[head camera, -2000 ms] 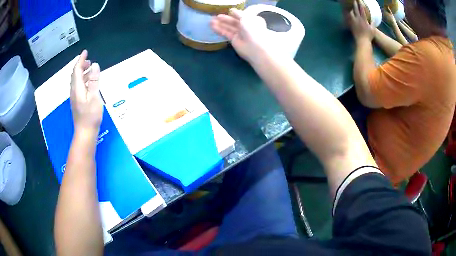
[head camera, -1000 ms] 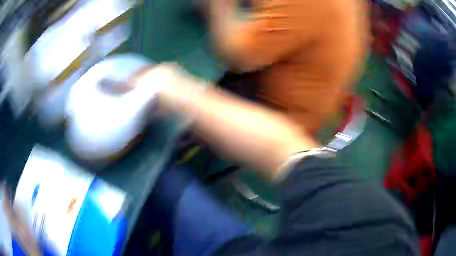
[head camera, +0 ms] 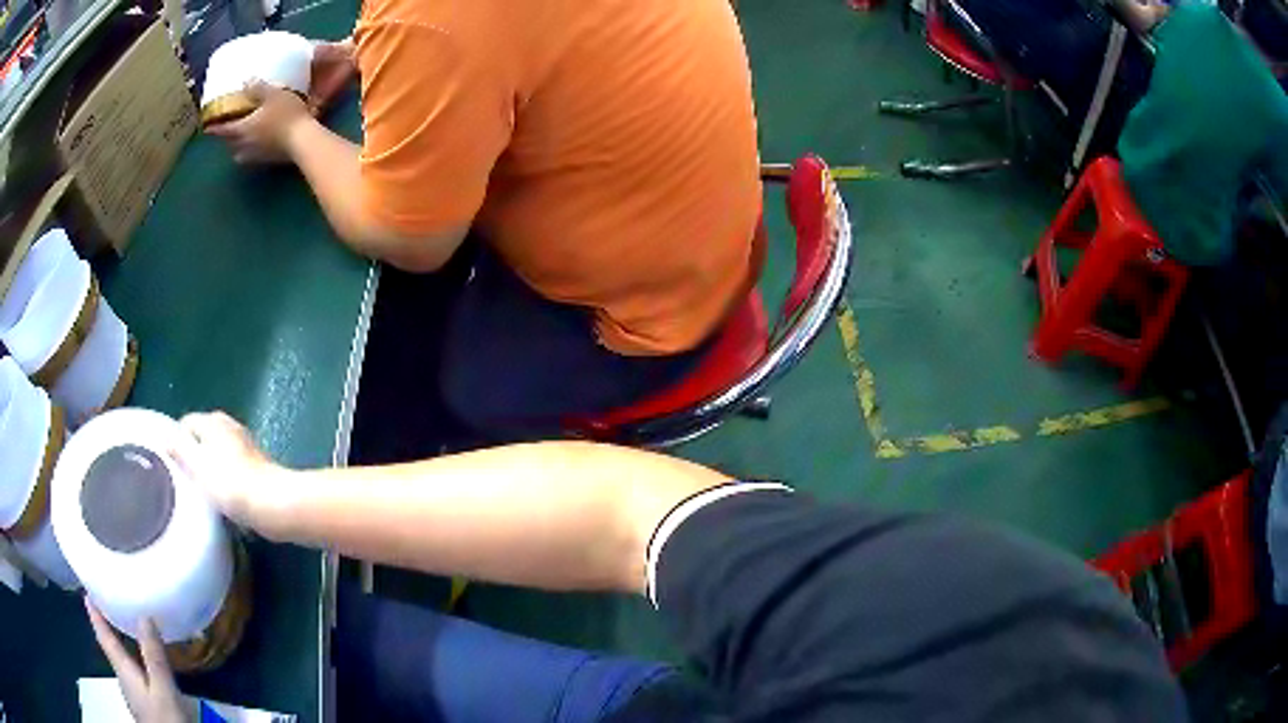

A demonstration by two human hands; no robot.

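Note:
A white diffuser body with a dark round patch on its end and a wood-grain band at its lower end is at the lower left. My right hand is on its upper right side, fingers partly hidden behind it. My left hand touches its lower side with the fingers spread; the rest of that hand is cut off by the bottom edge. Both hands hold the diffuser body between them, over the dark green table.
More white diffusers with wood-grain bands stand at the left edge. A cardboard box is behind them. A seated person in orange holds another unit. A white carton edge shows below. Red stools stand right.
The view has swung right. My left hand, out of clear view a second ago, is now on the diffuser body. My right hand stays at it, and the cartons have mostly left the picture.

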